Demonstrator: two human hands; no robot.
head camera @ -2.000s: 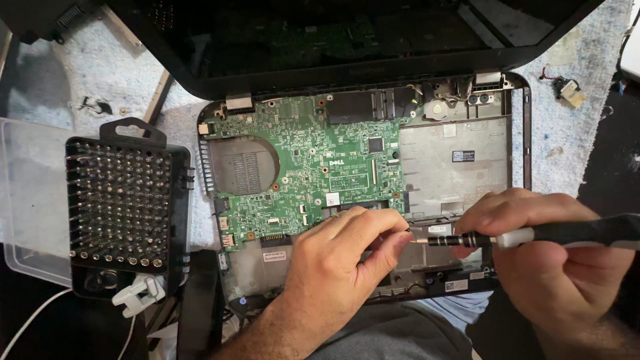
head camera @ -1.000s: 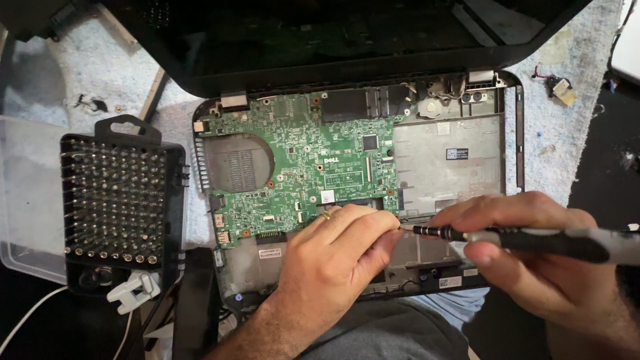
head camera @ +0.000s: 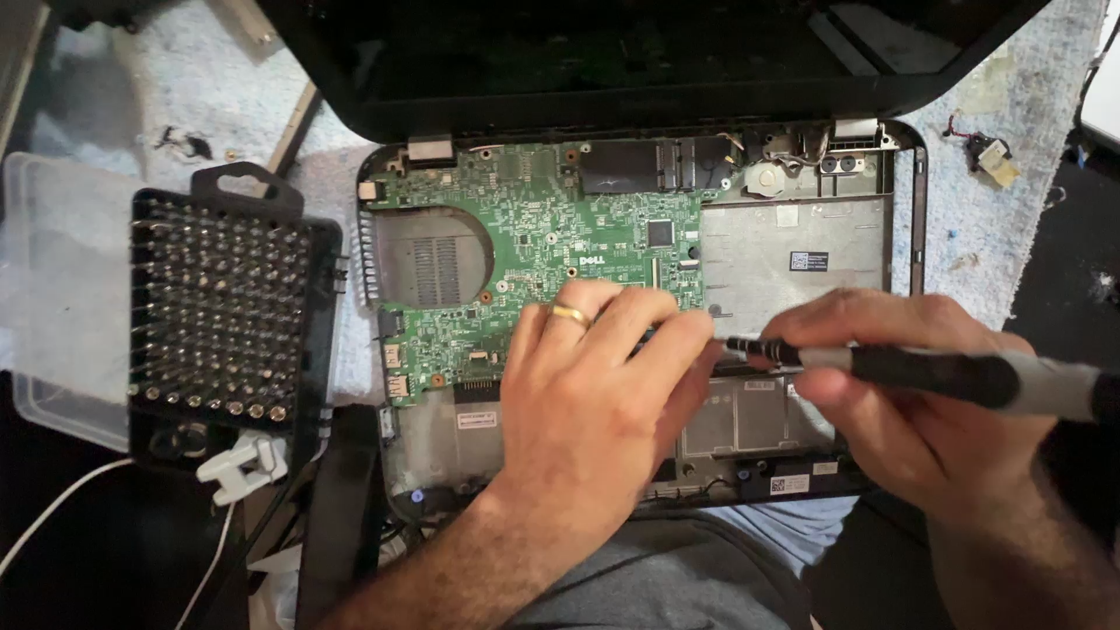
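An opened Dell laptop base lies before me, its green motherboard (head camera: pixel 534 236) exposed. My left hand (head camera: pixel 595 394), with a gold-coloured ring, rests palm down over the board's lower right part; its fingertips are bent near the screwdriver's tip, and what they touch is hidden. In my right hand (head camera: pixel 901 394) is a precision screwdriver (head camera: pixel 927 372) with a grey and black handle, held nearly level and pointing left. Its shaft end meets the left fingertips at the board's right edge, beside the bare metal bay (head camera: pixel 787 236).
The laptop's dark screen (head camera: pixel 612 61) stands behind the base. A black case of screwdriver bits (head camera: pixel 219 306) with a clear lid (head camera: pixel 66 289) lies at left, a white plastic clip (head camera: pixel 243 468) at its lower edge. A small wired part (head camera: pixel 993 162) lies on the blue cloth at right.
My left fingers have spread and lie more over the board than a second ago. The screwdriver stays in my right hand, its tip still by the left fingertips.
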